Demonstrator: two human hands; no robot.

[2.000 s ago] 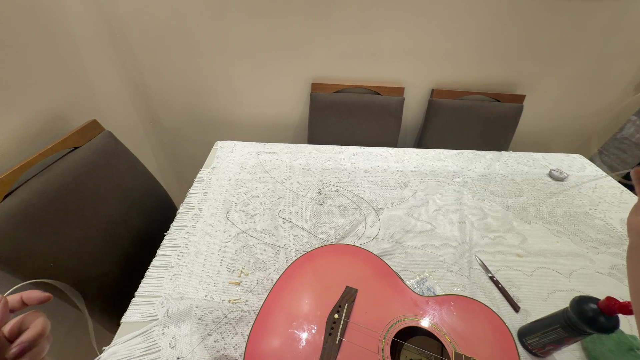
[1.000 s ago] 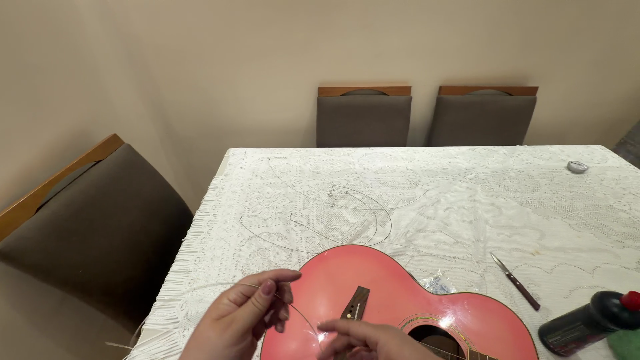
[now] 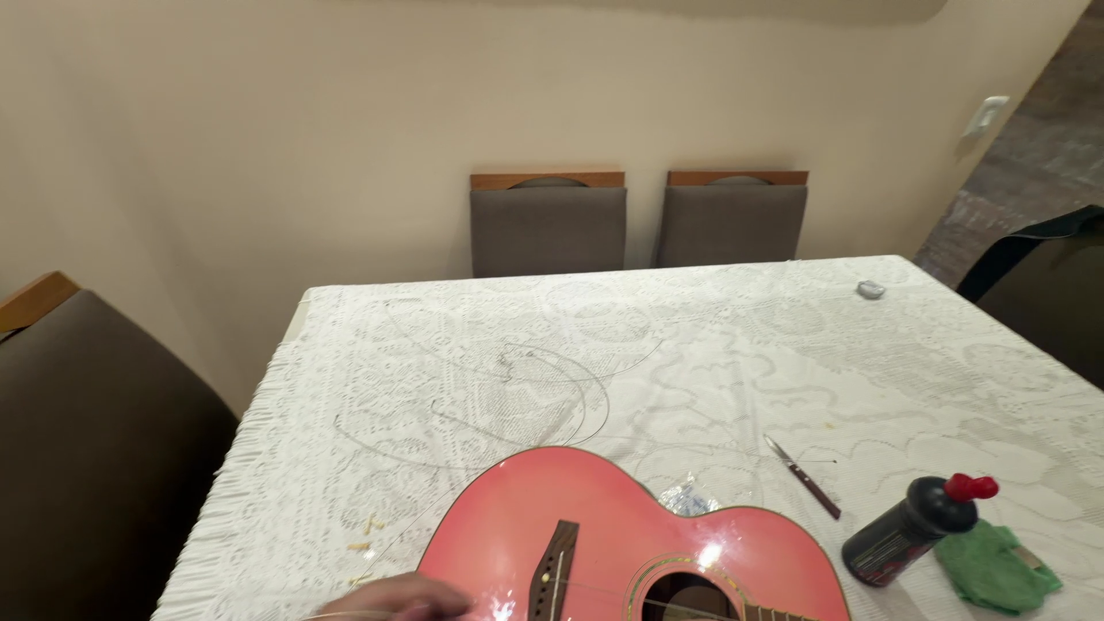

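Note:
A pink acoustic guitar (image 3: pixel 604 509) lies at the bottom of the view, its dark bridge (image 3: pixel 554 569) and part of the sound hole showing. My left hand (image 3: pixel 401 597) is at the guitar's lower left edge, cut off by the frame, with a thin pale string (image 3: pixel 341 615) at it; whether the fingers grip the string is unclear. My right hand is out of view. Several loose guitar strings (image 3: pixel 595 379) lie curled on the lace tablecloth (image 3: pixel 733 388) behind the guitar. Small pale bridge pins (image 3: pixel 360 546) lie left of it.
Right of the guitar lie a small knife (image 3: pixel 802 477) and a green cloth (image 3: pixel 996 565), with a black bottle with a red cap (image 3: pixel 910 528) tilted in view. A clear plastic packet (image 3: pixel 688 496) touches the guitar's far edge. A small grey object (image 3: pixel 870 290) sits at the far right. Chairs (image 3: pixel 548 228) surround the table.
One second ago both hands were over the guitar's left part; now my right hand has left the view and my left hand is lower, mostly cut off.

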